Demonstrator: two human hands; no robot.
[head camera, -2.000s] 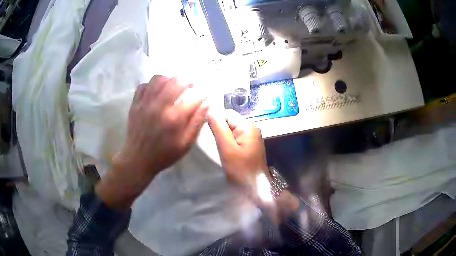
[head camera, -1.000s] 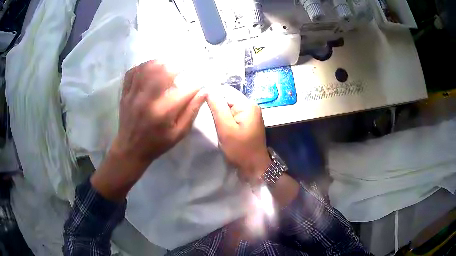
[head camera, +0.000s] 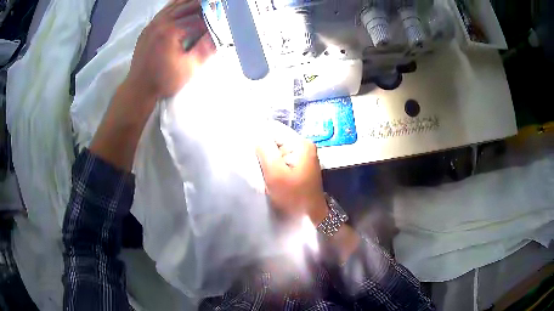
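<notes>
A white garment piece (head camera: 212, 182) lies in front of the sewing machine and hangs down over the lap. Its upper part is lost in glare. My right hand (head camera: 291, 173) pinches the cloth edge just below the needle area, left of the blue plate (head camera: 328, 121). My left hand (head camera: 173, 48) is at the upper left, beside the machine arm (head camera: 246, 39), with fingers bent and spread. Glare hides its fingertips, so I cannot tell whether it grips cloth.
A long heap of white pieces (head camera: 36, 140) lies at the left. Folded white cloth (head camera: 468, 218) lies at the lower right. The cream machine bed (head camera: 449, 121) has a printed scale and a dark round hole. Ribbed tension dials (head camera: 378, 27) and a white tray (head camera: 486, 33) are at the top.
My left hand has left its place beside my right hand and moved up and away to the machine's left side. My right hand still pinches cloth near the needle area. More cloth shows between them.
</notes>
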